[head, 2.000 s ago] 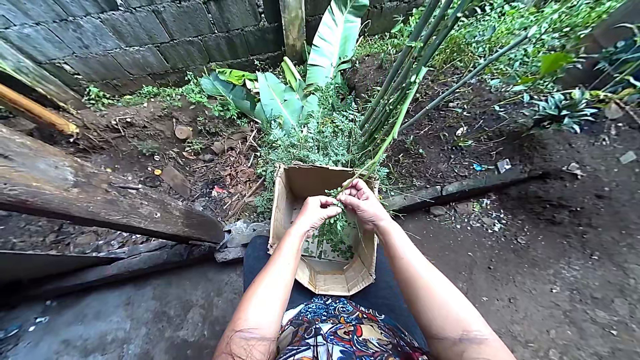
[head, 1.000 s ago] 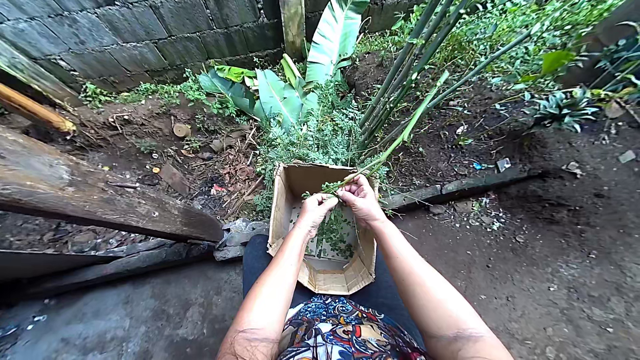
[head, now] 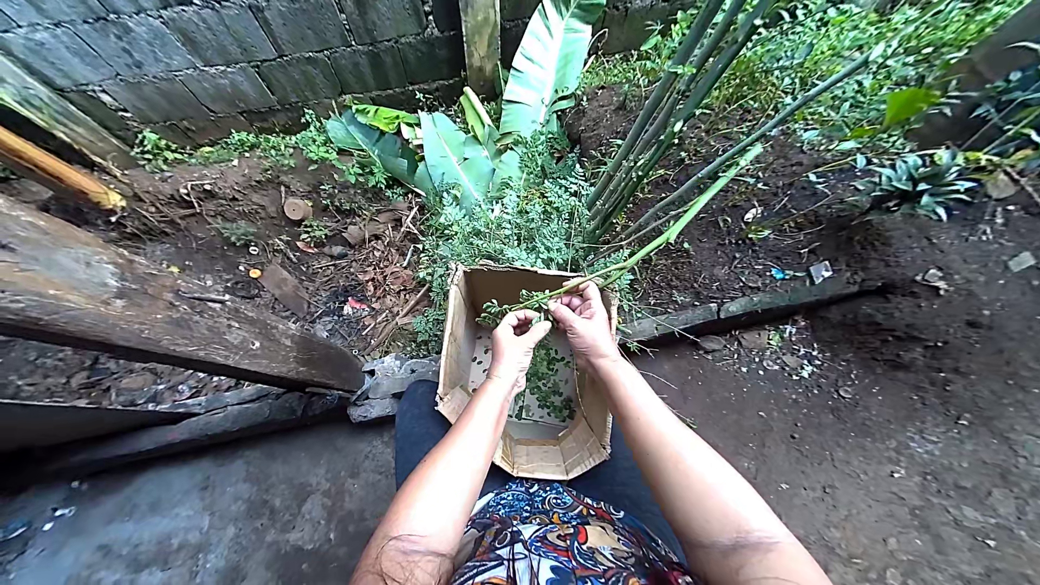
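Observation:
A long green leafy stem (head: 662, 238) slants from the upper right down over a cardboard box (head: 551, 465). My right hand (head: 587, 325) grips this stem above the right side of the box. Close to its left, my left hand (head: 517, 345) pinches small green leaves (head: 532, 299) at the stem's lower end. The box rests on my lap between my forearms, and loose small leaves (head: 548, 390) lie scattered on its bottom. Part of the inside is hidden by my hands.
Leafy plants (head: 520, 215) and broad banana leaves (head: 546, 73) stand just past the box. Tall green stalks (head: 650, 122) rise at right. A wooden beam (head: 154, 301) crosses the left side. Low edging (head: 731, 309) runs along the soil, and a concrete block wall (head: 268, 65) closes the back.
The stem has shifted in my hands and its upper part lies lower than two seconds ago. Both hands stay close together above the box.

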